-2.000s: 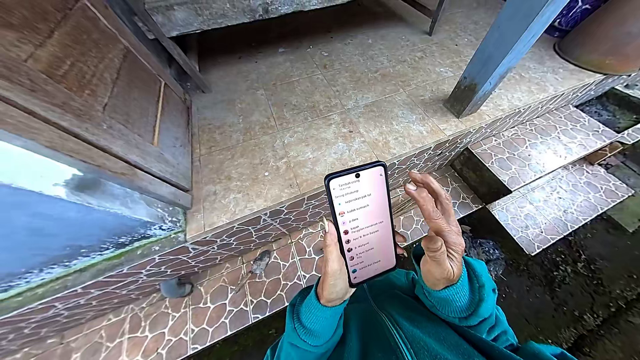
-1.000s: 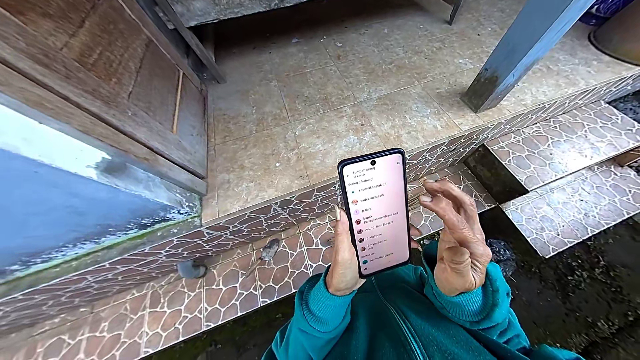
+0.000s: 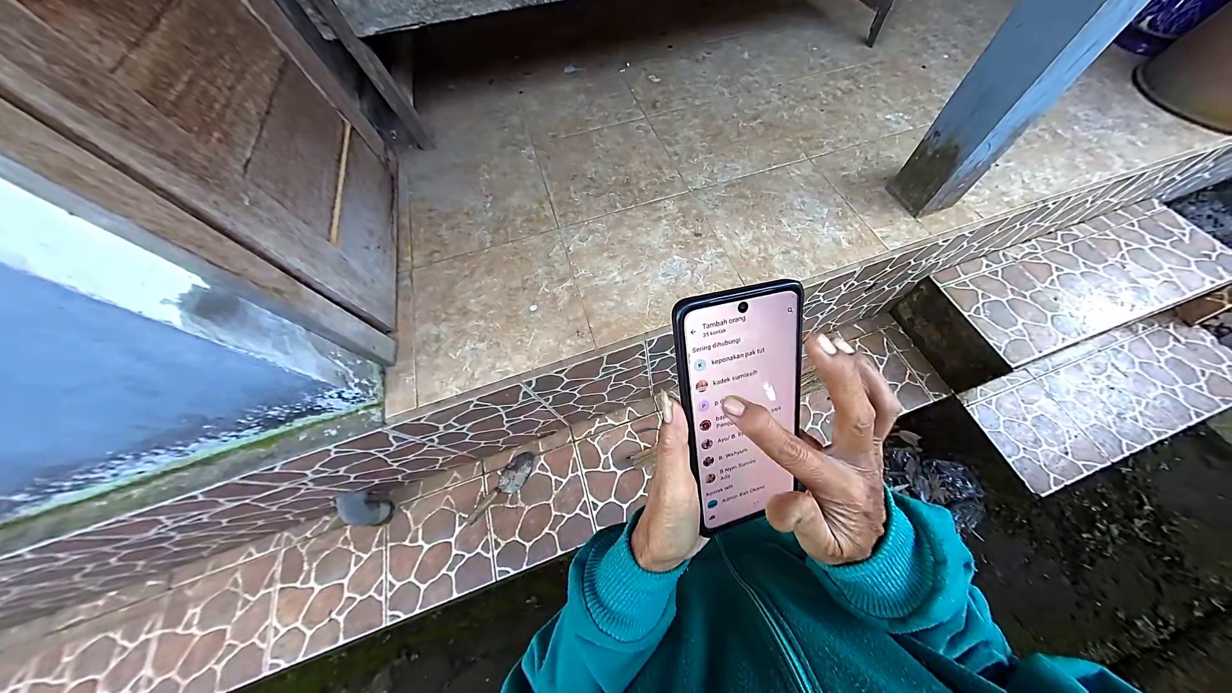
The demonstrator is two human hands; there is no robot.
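A smartphone (image 3: 741,462) in a dark case is held upright, its lit screen showing a list of entries with small round icons. Around its left edge is my left hand (image 3: 671,491), the thumb along the side and fingertips partly showing at the far edge. My right hand (image 3: 833,457) is over the right side of the phone, with the index fingertip on or just above the middle of the screen; contact cannot be told for sure. The other right fingers are spread and partly bent, holding nothing. Both wrists are in teal ribbed cuffs.
Beyond the phone lies a tiled porch floor (image 3: 481,298) with a stone-patterned edge. A wooden door (image 3: 279,144) and a blue wall (image 3: 144,366) stand at left. A painted post (image 3: 1011,106) rises at right, near patterned steps (image 3: 1088,404). A crumpled plastic bag (image 3: 938,486) lies beside my right sleeve.
My right index finger has moved left over the phone screen; earlier the hand was held beside the phone. My left hand still holds the phone.
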